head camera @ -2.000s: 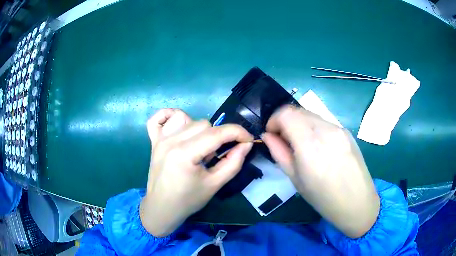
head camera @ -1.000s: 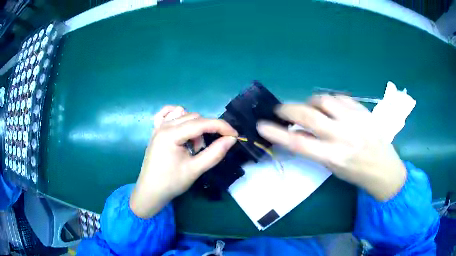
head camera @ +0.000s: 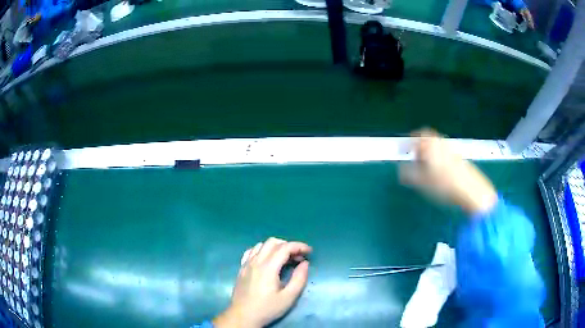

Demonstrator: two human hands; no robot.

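Observation:
My left hand (head camera: 269,282) is low in the middle over the green bench, with its fingers curled and thumb near the index finger. Whether anything is pinched there cannot be told. My right hand (head camera: 446,173), blurred, is stretched forward over the white rail (head camera: 288,150); its grip is unclear. A black module (head camera: 380,56) stands on the dark green surface beyond the rail, apart from both hands. Silver tweezers (head camera: 391,270) lie on the bench, their closed end on a crumpled white wipe (head camera: 428,295), which my right sleeve adjoins.
A clear tray (head camera: 25,211) with rows of round whitish parts stands at the left edge. A grey post (head camera: 548,83) rises at the right. A dark upright bar (head camera: 336,32) stands beside the module. Part of another person's hand (head camera: 526,16) shows at the top right.
The view has tilted up to show the rail and the surface beyond. My right hand has moved forward, away from my left. The black module and white sheet near my hands are no longer seen there.

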